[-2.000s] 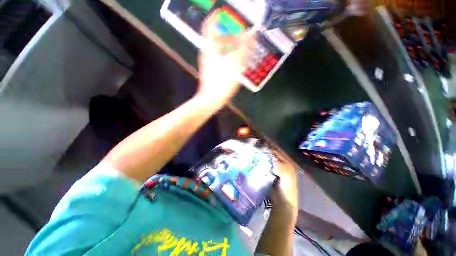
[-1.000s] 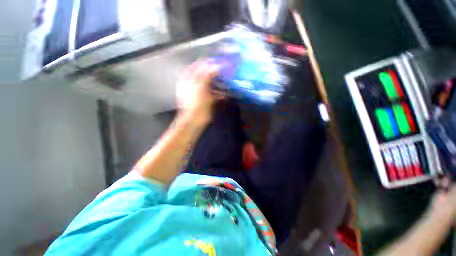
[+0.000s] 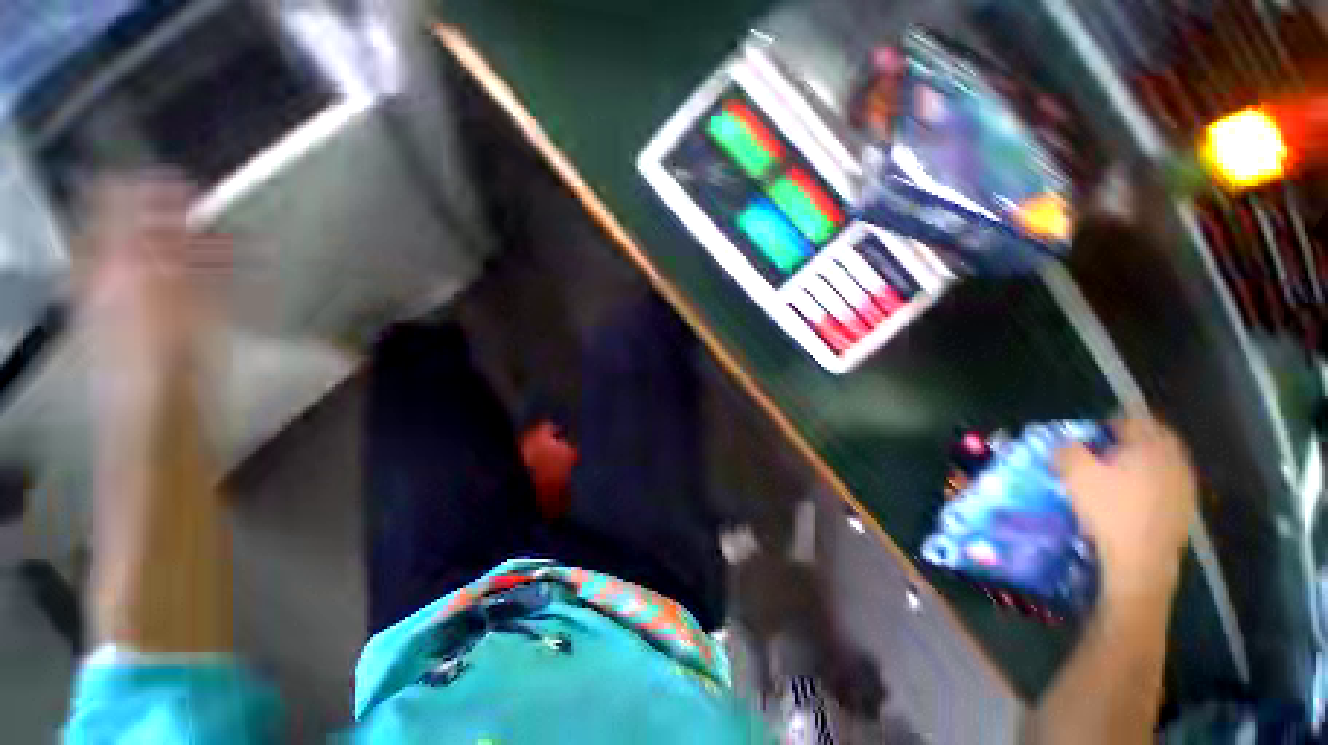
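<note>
The digital scale (image 3: 794, 218) stands on the dark green bench with green, red and blue display windows lit. A glossy dark blue product box (image 3: 969, 138) sits on its pan. My right hand (image 3: 1143, 488) grips the far end of another blue product box (image 3: 1012, 524) on the bench, nearer the right than the scale. My left hand (image 3: 139, 240) is stretched out at the far left, over the grey-white machine. It is badly blurred, and whether it holds anything cannot be told.
The grey-white machine (image 3: 335, 218) with a dark opening stands at the left. The bench's wood-coloured edge (image 3: 626, 248) runs diagonally between my legs and the scale. A signal light (image 3: 1245, 146) glows yellow at the upper right, near racks of dark red-marked items.
My left hand has moved left onto the machine, and the box it held is no longer visible in it. My right hand has left the scale area and taken hold of another box.
</note>
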